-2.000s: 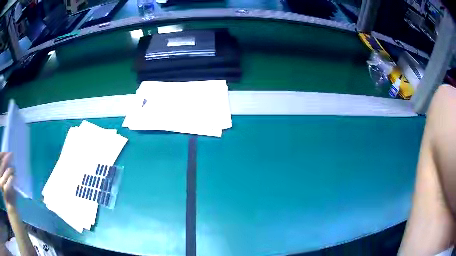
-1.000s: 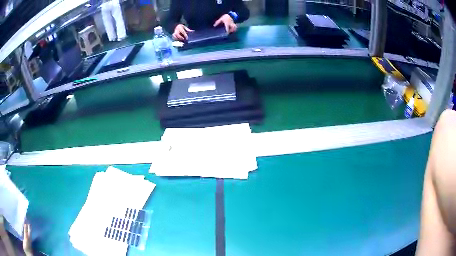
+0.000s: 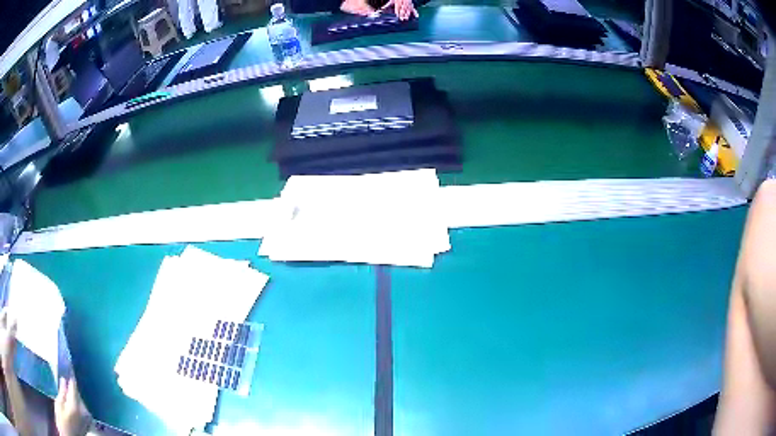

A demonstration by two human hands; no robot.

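Observation:
Neither of my hands shows. A bare arm (image 3: 750, 341) is cut off by the right edge; its hand is out of the picture and I cannot tell whose it is. A clear sheet with rows of short black rubber feet (image 3: 223, 353) lies on fanned white paper sheets (image 3: 174, 306) at the left of the green bench (image 3: 544, 315). A second pile of white sheets (image 3: 362, 217) lies across the pale strip. Beyond it, a stack of grey covers (image 3: 357, 111) with a white label rests on a black layer (image 3: 366, 155).
At the far left, another person's hands (image 3: 71, 409) hold a blue-grey panel with a white sheet (image 3: 34, 311). Opposite, a person's hands (image 3: 383, 10) are at a dark panel (image 3: 362, 27). A bottle (image 3: 284, 38) stands near the rail. Yellow item (image 3: 719, 149) and post (image 3: 757, 128) stand right.
The view has shifted, first up, then partly back down. At the far left, the panel has gone from upright to tilted, with a white sheet now showing at it. The hands opposite have moved.

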